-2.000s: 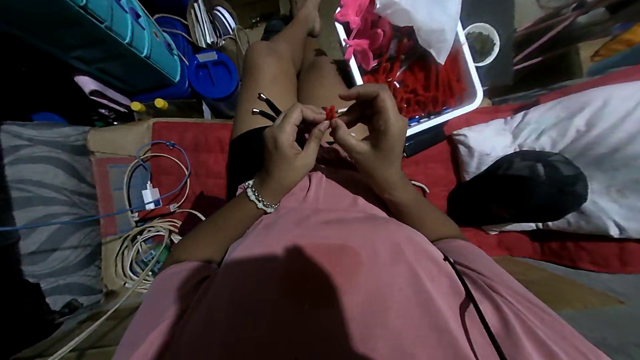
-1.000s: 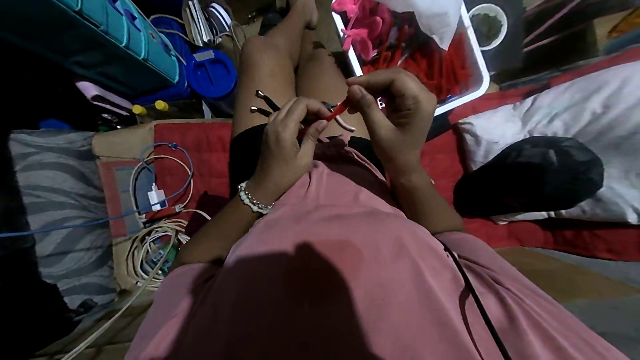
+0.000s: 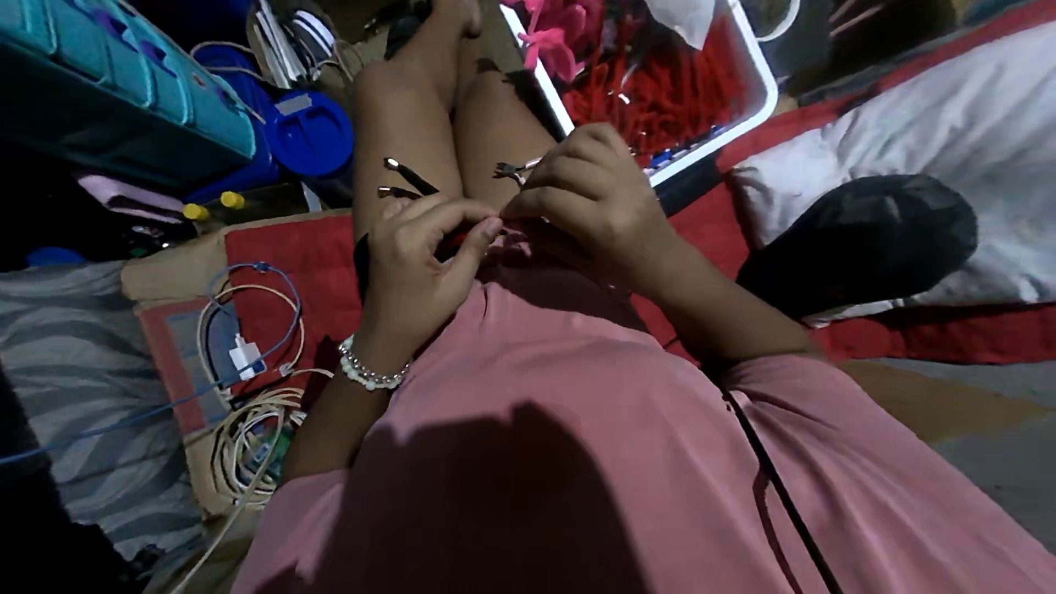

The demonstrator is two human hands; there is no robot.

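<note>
My left hand (image 3: 425,268) is curled at my lap, its index finger and thumb close together around a small red piece (image 3: 454,244), mostly hidden. Two dark rods with shiny metal ends (image 3: 410,176) stick out beyond its knuckles; whether they belong to one tool is unclear. My right hand (image 3: 590,202) has bent fingers, its fingertips meeting those of my left hand. A small forked metal tool (image 3: 511,171) projects from between its fingers, over my thigh. What the fingertips pinch is hidden. My left wrist wears a beaded bracelet (image 3: 371,369).
A white-rimmed tray (image 3: 755,103) holds red fuzzy strips (image 3: 660,87) and pink pieces (image 3: 557,49). Coiled cables (image 3: 256,445) lie left on a red cloth. A blue lid (image 3: 309,132) and teal crate (image 3: 148,82) stand front left. A black object (image 3: 874,239) rests on a white pillow (image 3: 1015,157).
My right hand has come back against my left after drawing away with a red strip between them. The forked metal tool now shows by my right fingers. The red piece is mostly hidden.
</note>
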